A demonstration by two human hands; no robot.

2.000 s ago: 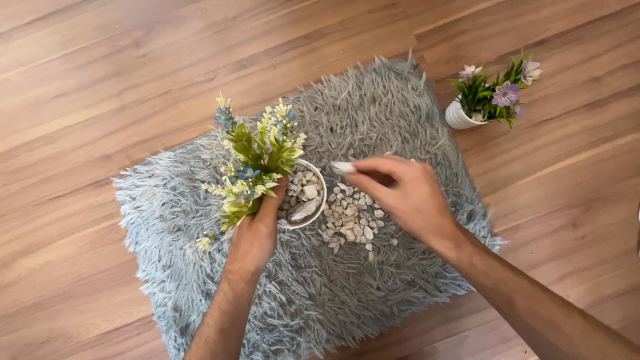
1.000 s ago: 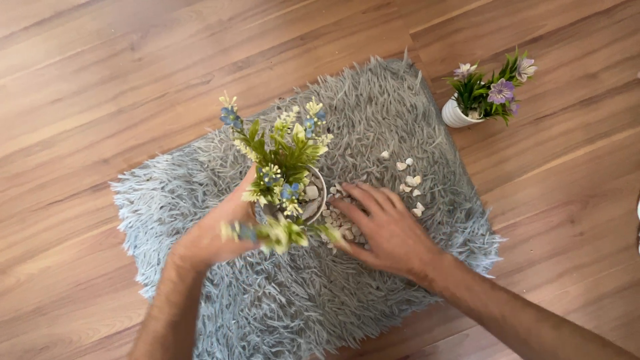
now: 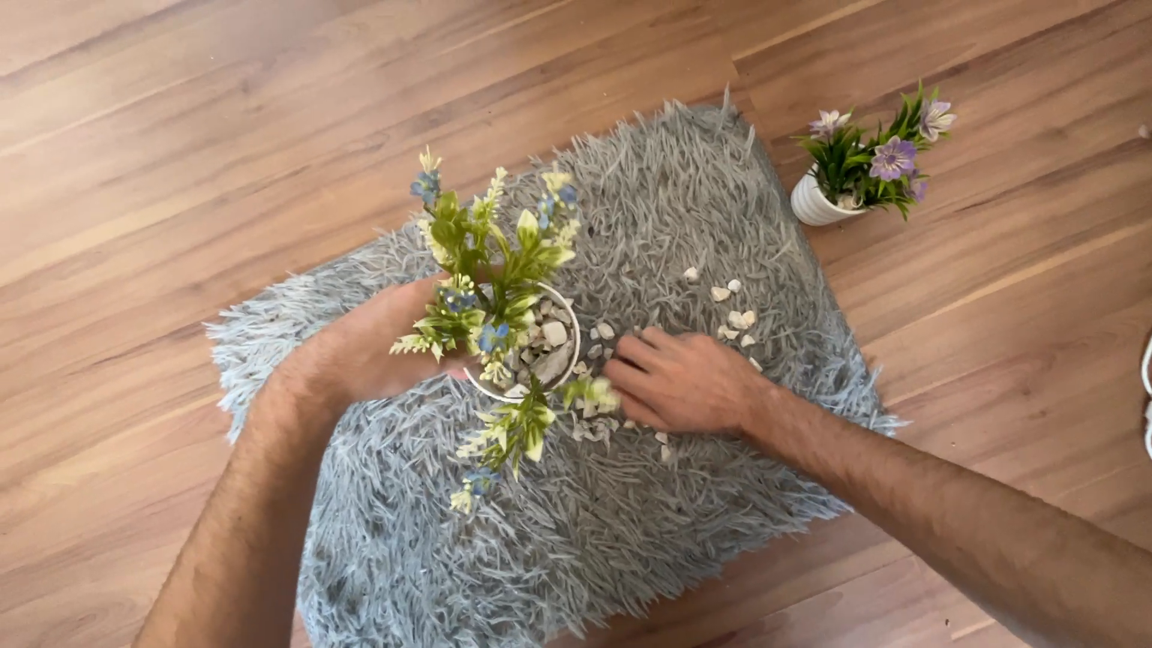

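A white pot (image 3: 577, 346) with pale stones inside stands on the grey shaggy rug (image 3: 540, 558). Artificial stems with green leaves and small blue and cream flowers (image 3: 495, 261) spread over the pot and its left side. My left hand (image 3: 382, 337) is at the pot's left side, its fingers hidden behind the leaves and rim. Just right of the pot, my right hand (image 3: 679, 378) rests palm down with bent fingers on loose pale stones (image 3: 598, 427); whether it grips any cannot be seen. A few more stones (image 3: 740, 319) lie beyond it.
On the wood floor (image 3: 270, 108), past the rug's upper right edge, a ribbed white pot (image 3: 819, 200) holds artificial purple flowers (image 3: 893, 159) and stands tilted in view. Part of a white object (image 3: 1147, 364) shows at the right frame edge.
My right hand, which held a pale stone above the rug two seconds ago, is now down among the loose stones. Several stones have spread to the upper right. My left hand has shifted around the pot.
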